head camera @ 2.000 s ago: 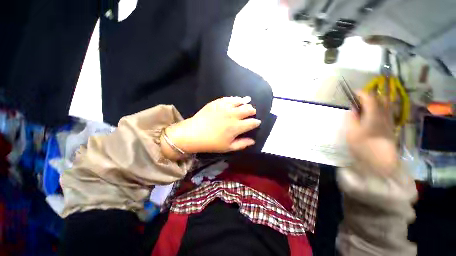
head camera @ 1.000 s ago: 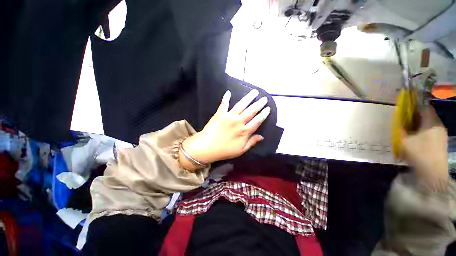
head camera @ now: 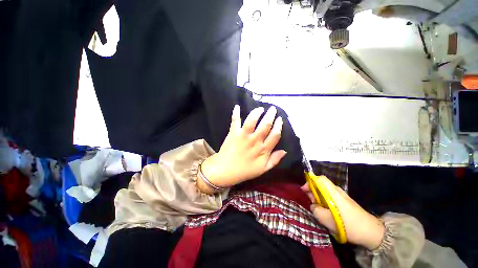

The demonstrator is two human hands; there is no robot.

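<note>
A large black fabric panel [head camera: 152, 78] covers the left and middle of the white table. My left hand [head camera: 243, 149] lies flat on the panel near the table's front edge, palm down, fingers spread, gripping nothing. My right hand [head camera: 343, 212] holds yellow-handled scissors [head camera: 329, 207] by the handles. The silver blades point up and away from me, at the right edge of the black fabric. Part of the blades is hidden, so I cannot tell how far they are open.
The sewing machine head with a ribbed knob [head camera: 339, 38] stands at the upper right. Thin tweezers [head camera: 359, 69] lie below it. A ruler scale [head camera: 375, 147] runs along the front edge. A dark phone [head camera: 467, 111] is far right. White scraps [head camera: 107, 163] fill a bin at lower left.
My right hand first laid the tweezers down under the machine head, then took the scissors from the right and brought them to the fabric's edge. My left hand stays on the panel, slightly shifted.
</note>
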